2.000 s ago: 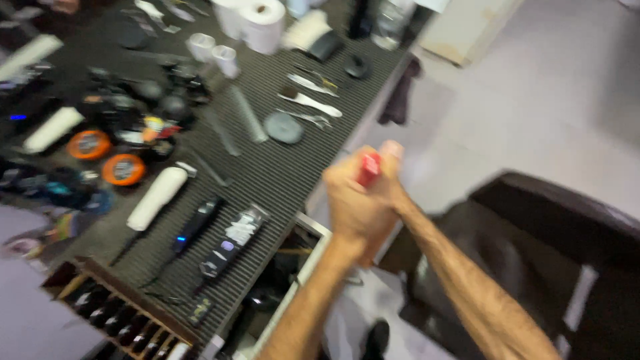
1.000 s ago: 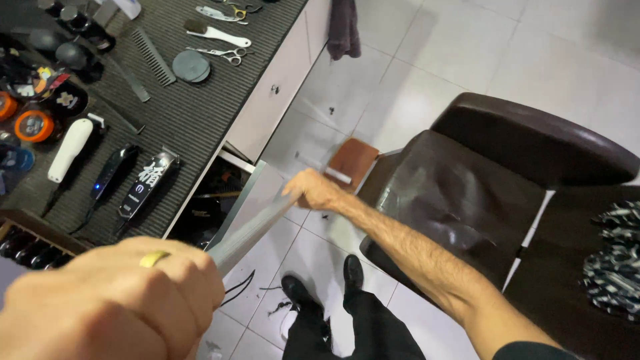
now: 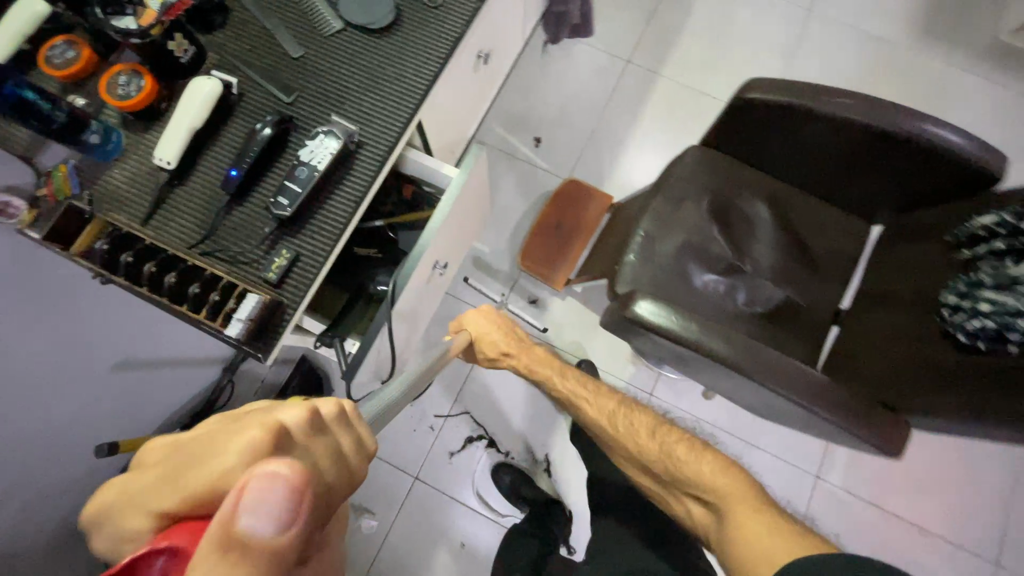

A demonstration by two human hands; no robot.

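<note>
In the head view my left hand (image 3: pixel 248 472), with a ring on one finger, is closed around the upper end of a long grey pole (image 3: pixel 408 388), close to the camera. A red end piece (image 3: pixel 164 552) shows under its thumb. Farther down the same pole, my right hand (image 3: pixel 492 340) grips it, with the forearm reaching in from the lower right. The pole slants between the two hands beside an open drawer. Its far end is hidden. Dark hair clippings (image 3: pixel 480 440) and a white object (image 3: pixel 572 504) lie near my shoes.
A ribbed counter (image 3: pixel 360 88) at upper left bears hair clippers (image 3: pixel 312 172), combs and orange-lidded jars. Its open drawer (image 3: pixel 440 264) juts out, with a cable hanging by it. A brown barber chair (image 3: pixel 720 240) with a footrest (image 3: pixel 564 232) stands at right.
Two seconds ago my hands were together at the red-tipped end; they are now spaced apart along the pole. The view has shifted toward the floor and chair.
</note>
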